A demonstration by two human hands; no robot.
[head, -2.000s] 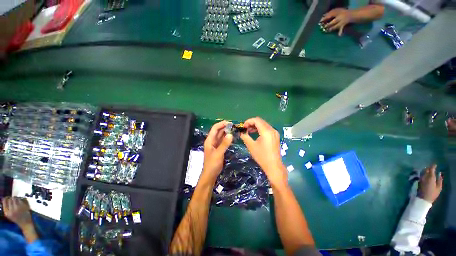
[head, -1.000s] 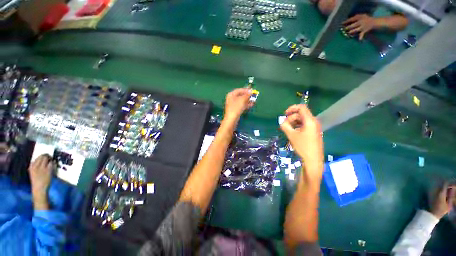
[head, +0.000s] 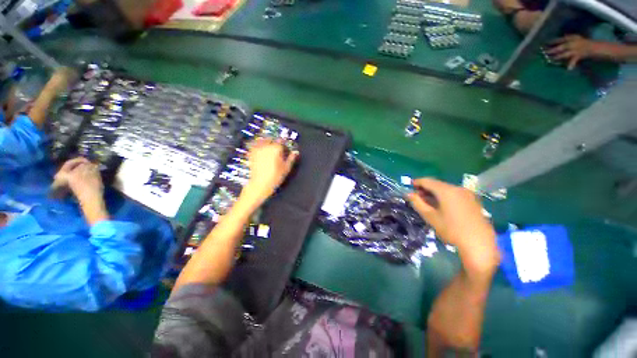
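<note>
My left hand (head: pixel 269 166) is over the black tray (head: pixel 318 168), its fingers down among the circuit board assemblies in the far left compartment; blur hides whether it grips one. My right hand (head: pixel 457 222) is above the right side of the clear bag of dark parts (head: pixel 381 217), thumb and forefinger together with a small white square (head: pixel 406 180) at their tips. One assembly (head: pixel 413 124) lies on the green belt beyond the bag, and another assembly (head: pixel 491 143) lies farther right. More assemblies lie in the tray's near compartment, partly behind my left forearm.
The blue bin (head: pixel 536 259) with white paper is at right, below the slanting grey post (head: pixel 552 140). Clear blister trays (head: pixel 171 129) and a white sheet (head: pixel 157 185) with black parts are at left. A person in blue sits there. A yellow square (head: pixel 369 69) lies on the belt.
The view has swung left. My left hand has let go of an assembly on the belt and moved left to the tray. My right hand has moved nearer the bag, the white square still at its fingertips.
</note>
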